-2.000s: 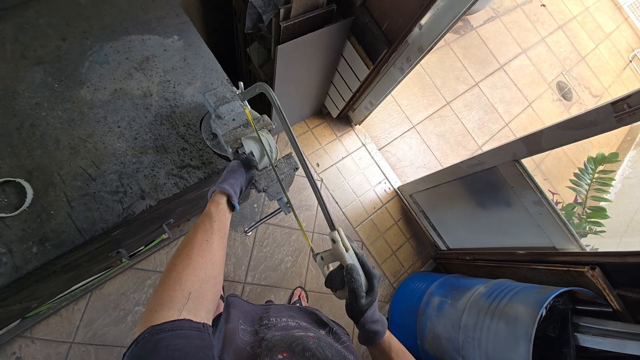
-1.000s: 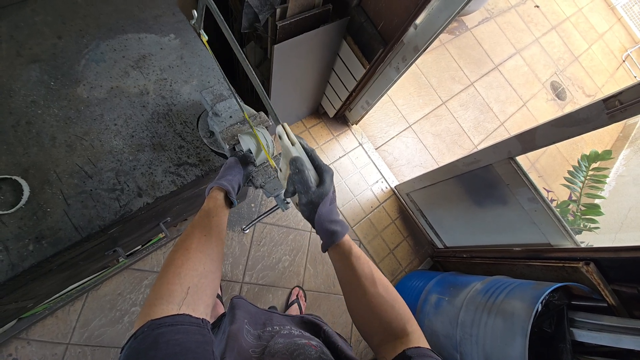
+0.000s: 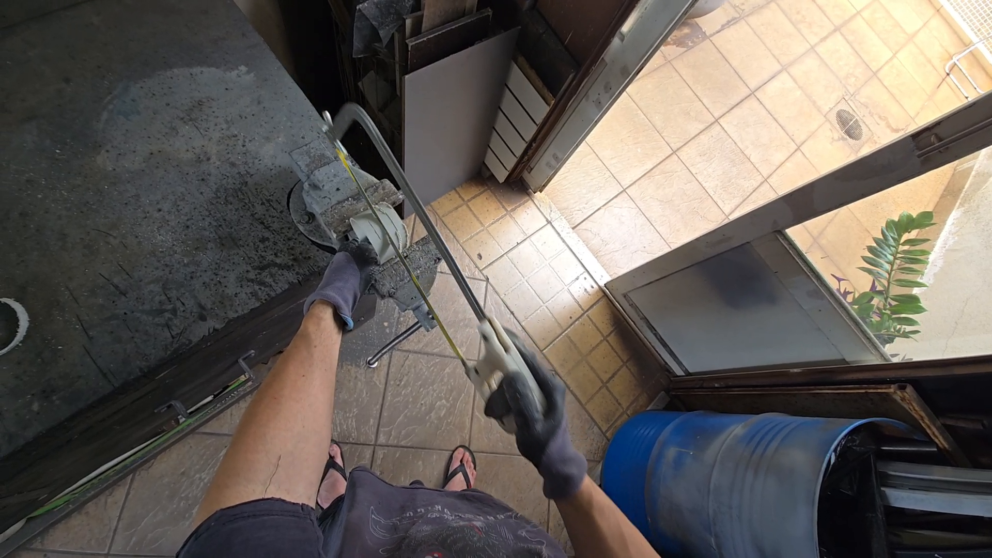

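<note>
My gloved right hand is closed around the pale handle of a hacksaw, whose frame reaches up and left. Its thin yellow blade crosses a white plastic pipe piece. Metal jaws of a bench vise flank that piece at the workbench's edge. My gloved left hand rests against the near side of the white piece; its fingertips are partly hidden, so its hold is unclear. The vise's bar handle sticks out below.
The dark workbench fills the left, with a white ring on it. Boards lean behind the vise. At the lower right lies a blue drum, below a metal-framed door. A plant stands beyond it.
My right hand moved up toward the vise with the hacksaw, then came back down and right. My left hand has stayed at the white piece.
</note>
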